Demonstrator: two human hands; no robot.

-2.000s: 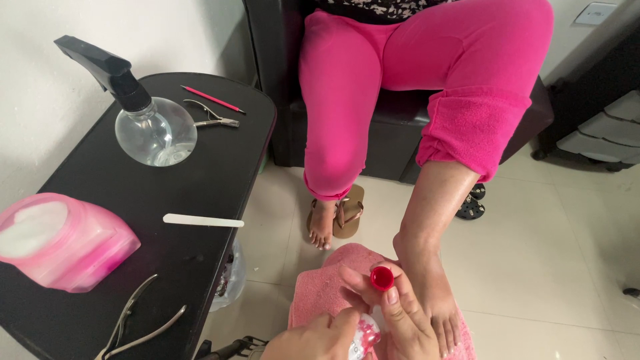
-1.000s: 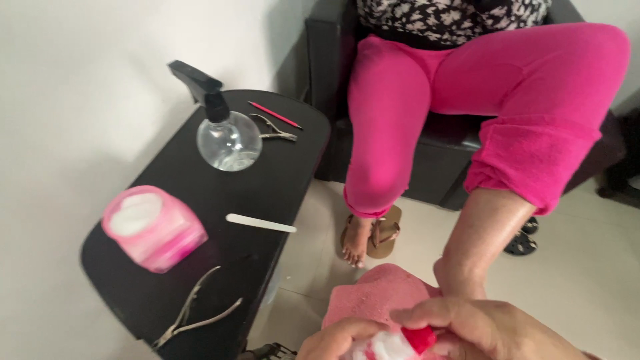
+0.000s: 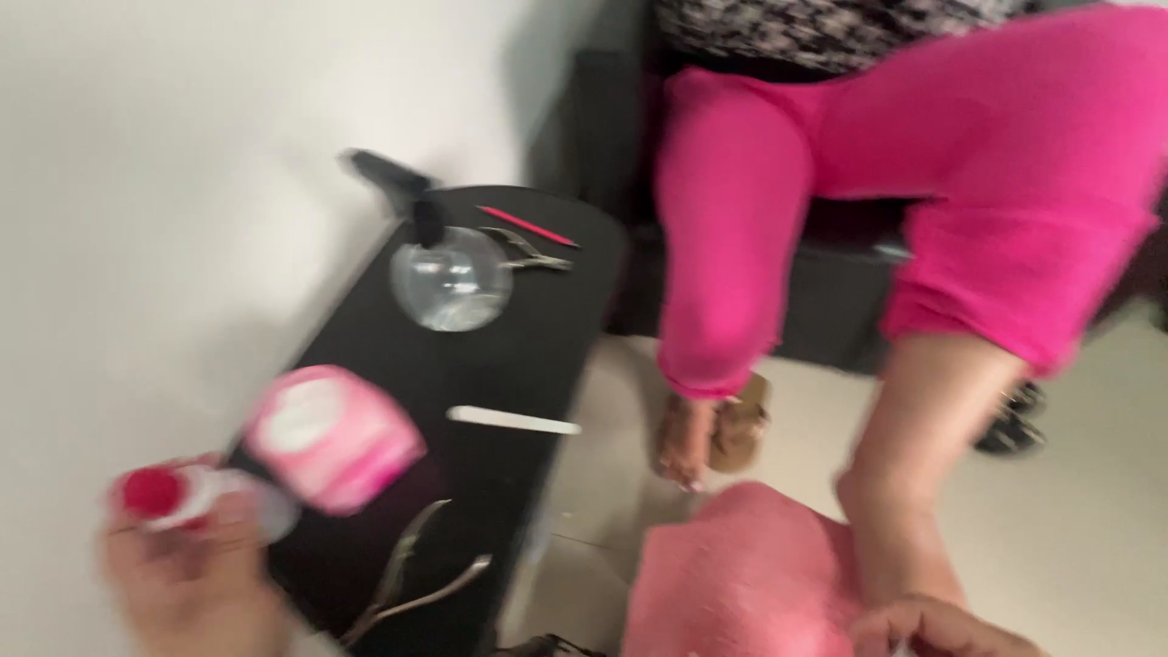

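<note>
My left hand (image 3: 196, 570), blurred, grips a small clear bottle with a red cap (image 3: 153, 493) at the lower left, over the edge of the black table. Beside it on the table stands a pink container with white content (image 3: 338, 438). My right hand (image 3: 944, 630) is at the bottom edge, partly cut off, close to the seated person's foot and ankle (image 3: 899, 538); whether something small is between its fingers cannot be told. A pink towel (image 3: 744, 575) lies left of that ankle.
On the black table (image 3: 383, 338) are a spray bottle (image 3: 452, 278), a red stick (image 3: 527, 226), small metal nippers (image 3: 538, 262), a white nail file (image 3: 513, 420) and larger metal nippers (image 3: 411, 584). A person in pink trousers sits on a black chair (image 3: 835, 310); a brown sandal (image 3: 741, 424) is on the floor.
My left hand has moved left from above the towel to the table's edge, carrying the bottle. My hands were together around the bottle and red cap; now they are apart.
</note>
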